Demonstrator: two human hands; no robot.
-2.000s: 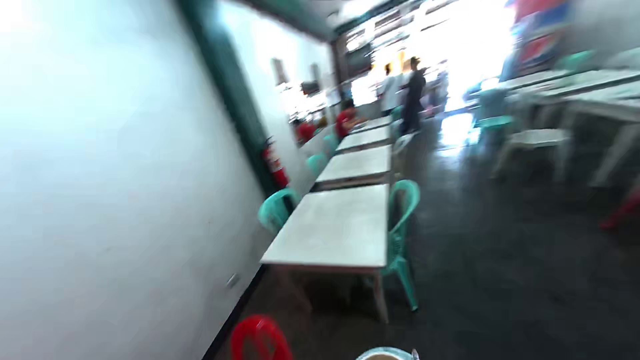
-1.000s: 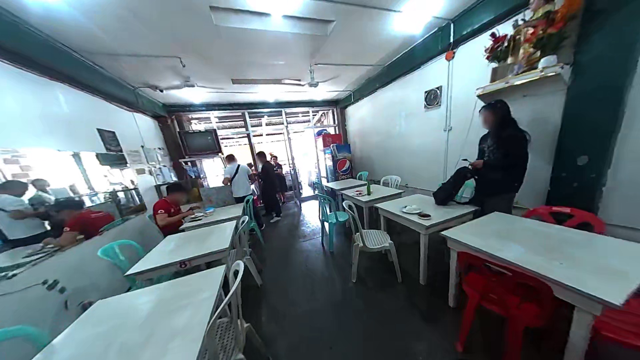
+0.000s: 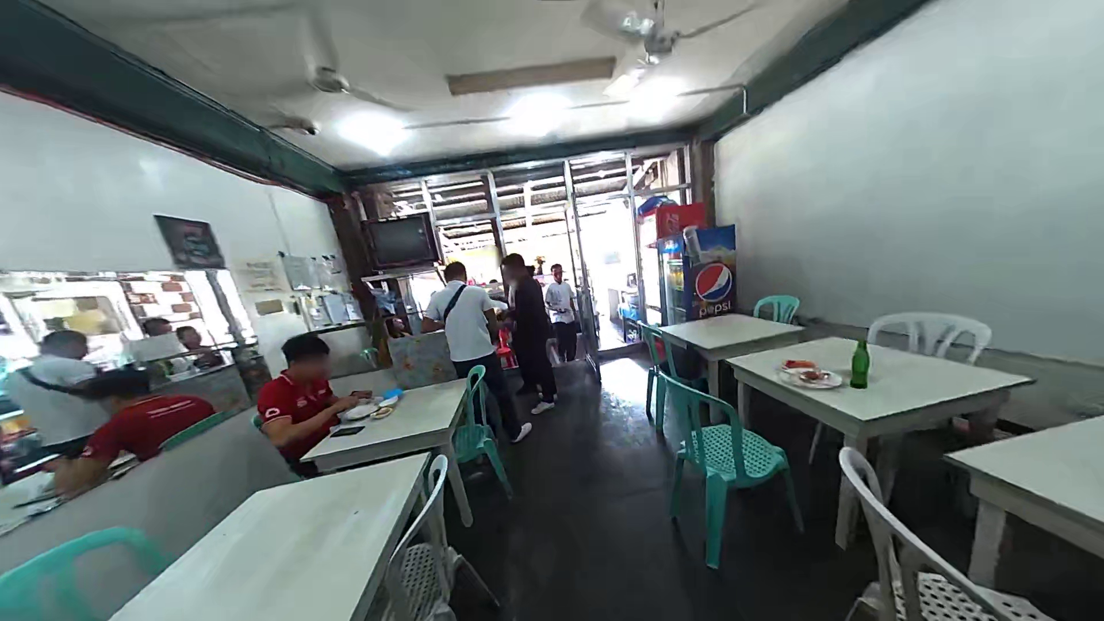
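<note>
Neither of my hands shows in the head view. Nearest at the lower left is a white table (image 3: 285,543) with a white plastic chair (image 3: 423,552) at its right side. On a table (image 3: 880,379) at the right stand a green glass bottle (image 3: 860,365) and plates with food remains (image 3: 818,379). A person in a red shirt (image 3: 297,405) sits at the left table (image 3: 423,410), hands over a plate, with a dark phone (image 3: 348,430) and a blue dish (image 3: 391,398) nearby.
Green plastic chairs (image 3: 729,440) flank the dark floor aisle (image 3: 595,509). Several people stand near the glass front, including one in a white shirt (image 3: 467,323) and one in black (image 3: 528,328). A drinks fridge (image 3: 711,276) stands by the doorway. A mirror (image 3: 103,345) lines the left wall.
The view has moved up the aisle toward the doorway. The person with a dark bag at the right and the red chairs, seen one second ago, are out of view.
</note>
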